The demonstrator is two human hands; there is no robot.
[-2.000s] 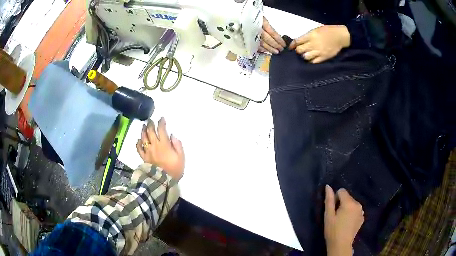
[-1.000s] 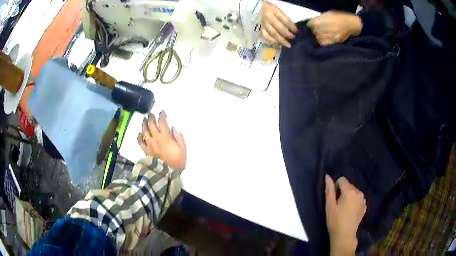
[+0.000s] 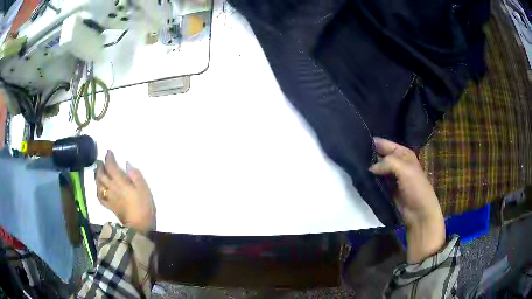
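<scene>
The dark denim garment (image 3: 326, 87) lies over the right part of the white table, with thin pale stitch lines on it. My right hand (image 3: 402, 178) is at its lower right edge, thumb and fingertips pinching the cloth near a stitched line. My left hand (image 3: 125, 193) rests on the white table at the left, fingers apart, holding nothing. The sewing machine (image 3: 116, 41) is at the upper left, partly cut off by the picture's top edge. The second person's hands are not in view.
Shears (image 3: 91, 102) lie by the machine. A mallet with a black head (image 3: 76, 151) is left of my left hand, beside a thread spool (image 3: 38, 148). Blue-grey cloth (image 3: 35, 204) hangs at far left. Plaid cloth (image 3: 490, 146) is at right, above a blue object (image 3: 473, 225).
The view has swung right and down. The garment's upper part and the other person's hands have left the picture. My right fingers are now closer together on the cloth; my left hand stays on the table.
</scene>
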